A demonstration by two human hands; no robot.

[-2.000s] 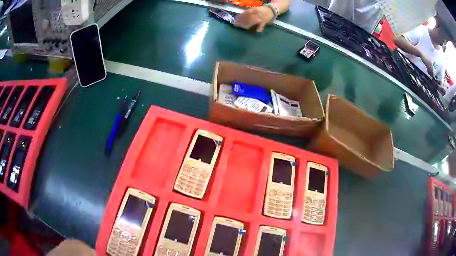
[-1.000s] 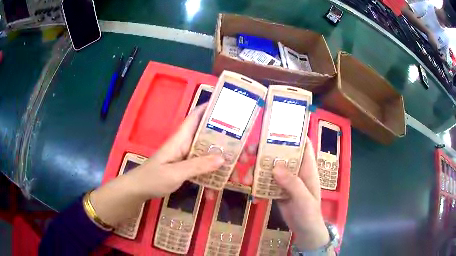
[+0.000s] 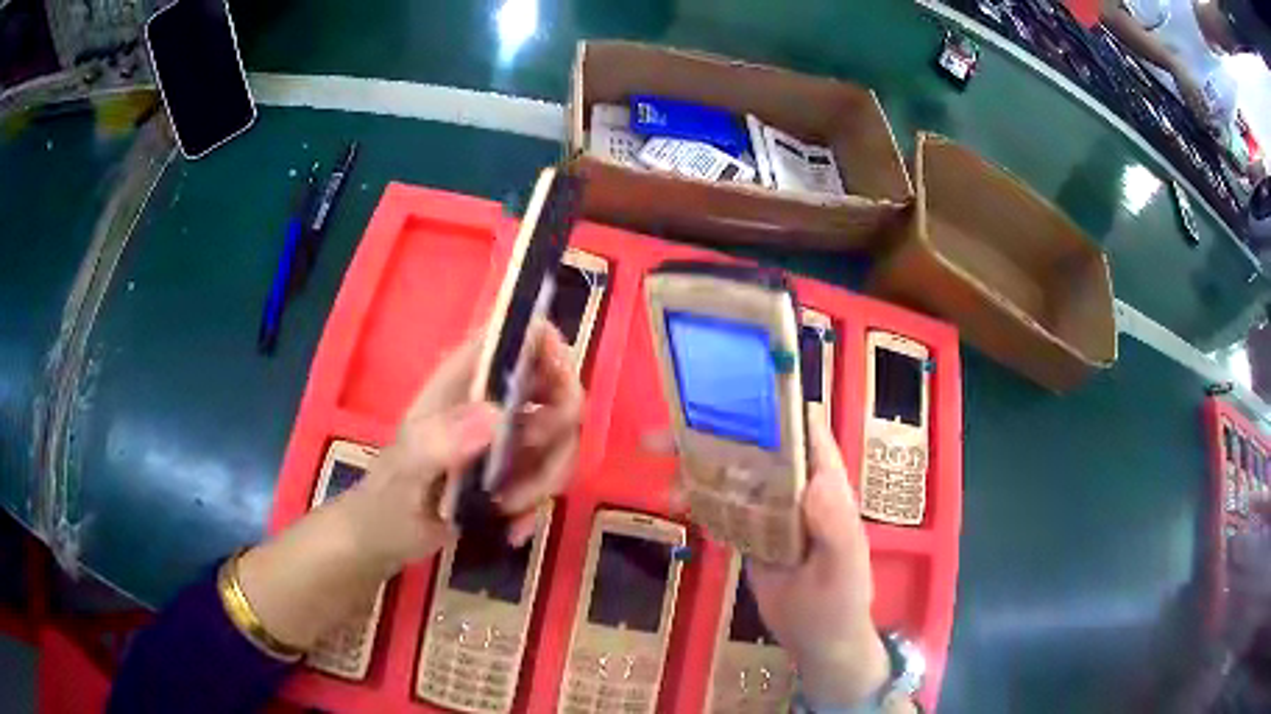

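My left hand (image 3: 467, 433) holds a gold keypad phone (image 3: 519, 286) turned on its edge, its black side towards the right. My right hand (image 3: 820, 593) holds a second gold keypad phone (image 3: 728, 405), slightly blurred, its screen lit blue and facing me. Both phones are above the red phone tray (image 3: 634, 265). Several gold keypad phones with dark screens lie face up in the tray, such as one at its right side (image 3: 896, 426). The upper left pocket is empty. My hands and the held phones hide parts of the tray.
Behind the tray stand a brown battery carton (image 3: 725, 209) and an empty carton (image 3: 1004, 279). A blue pen (image 3: 283, 279) and a black marker pen (image 3: 332, 195) lie left. A touchscreen phone (image 3: 202, 77) is upper left. Another red tray (image 3: 1234, 474) is at the right edge.
The left phone has turned from face-on to edge-on. The right phone has tilted and shifted slightly left; its screen has gone from white to blue. Two seconds ago neither hand held a phone in view.
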